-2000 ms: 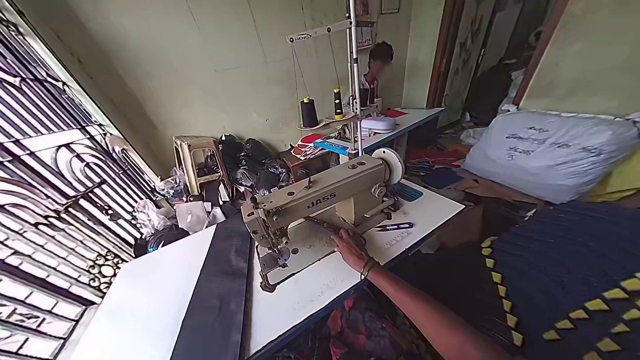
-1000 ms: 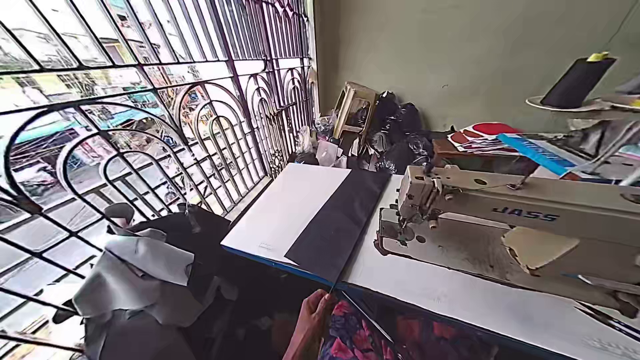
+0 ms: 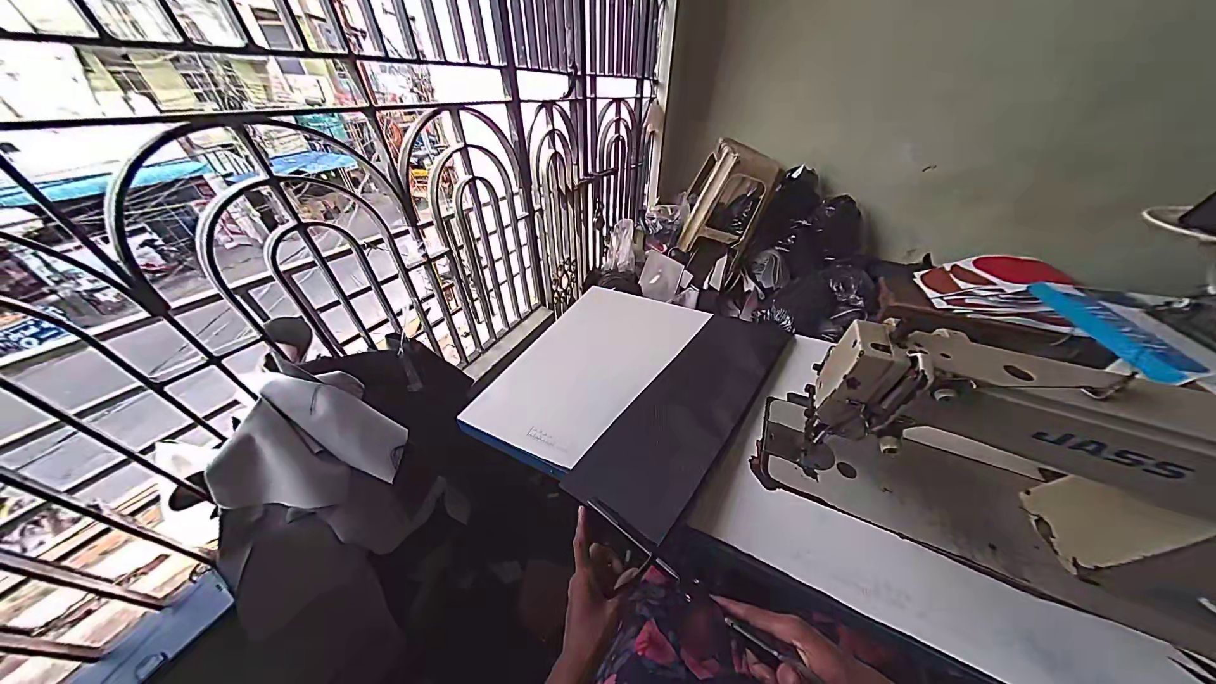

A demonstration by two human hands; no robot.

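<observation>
A dark strip of fabric or synthetic leather (image 3: 679,418) lies across the white sewing table (image 3: 608,351), its near end hanging over the front edge. My left hand (image 3: 594,594) is at that near end, fingers bent around its edge. Low in the view, my right hand (image 3: 807,651) is closed on a slim dark metal tool (image 3: 755,638), apparently scissors; its full shape is hidden. Another thin metal edge (image 3: 632,540) runs along the strip's end near my left hand. To the right stands a beige Jass industrial sewing machine (image 3: 1045,418), touched by neither hand.
Pale and dark material scraps (image 3: 304,456) are heaped left of the table, beside the metal window grille (image 3: 370,209). Behind the table are black plastic bags (image 3: 807,228) and a beige plastic stool (image 3: 727,195). Red and white cut pieces (image 3: 997,285) lie behind the machine.
The view has swung left from the machine. Two seconds ago a hand was at the dark tool beneath the machine's arm; now both hands are low at the strip's near end.
</observation>
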